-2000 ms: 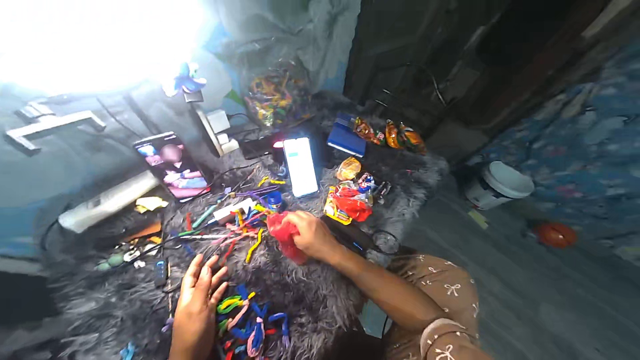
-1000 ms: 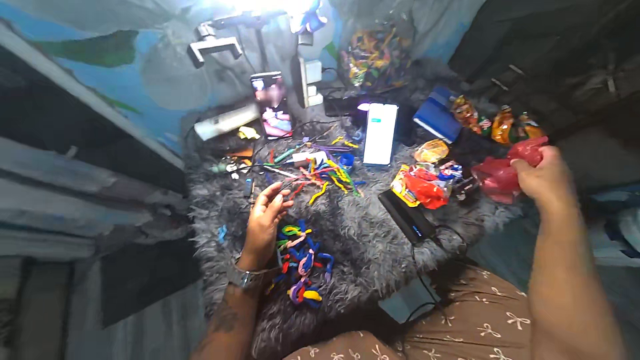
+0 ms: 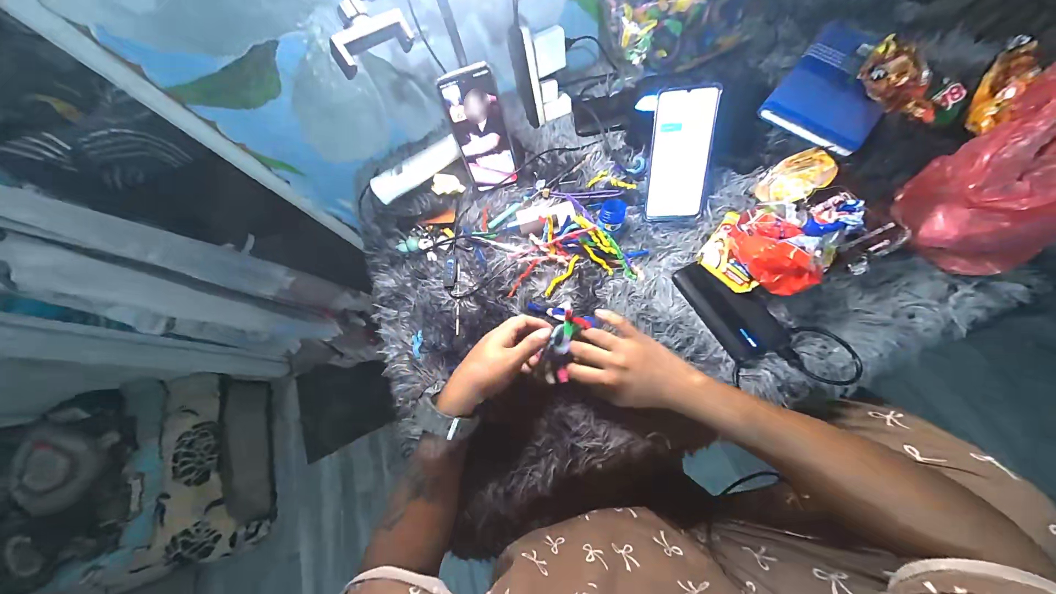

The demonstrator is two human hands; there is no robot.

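Observation:
My left hand and my right hand meet over the grey furry cover. Between their fingers they hold a small bundle of coloured fuzzy strips, with blue, red, green and pink parts showing; its lower part is partly hidden by the fingers. Just beyond the hands lies a loose pile of coloured strips, yellow, red, green and white, beside a small blue jar. A red plastic bag rests at the far right, apart from both hands.
A lit phone and a second phone stand behind the pile. To the right are a black power bank with a cable, snack wrappers and a blue notebook. A white power strip stands at the back.
My right hand has let go of the red bag, now at the right, and come back beside my left hand. The coloured bundle that lay on the cover is now between both hands.

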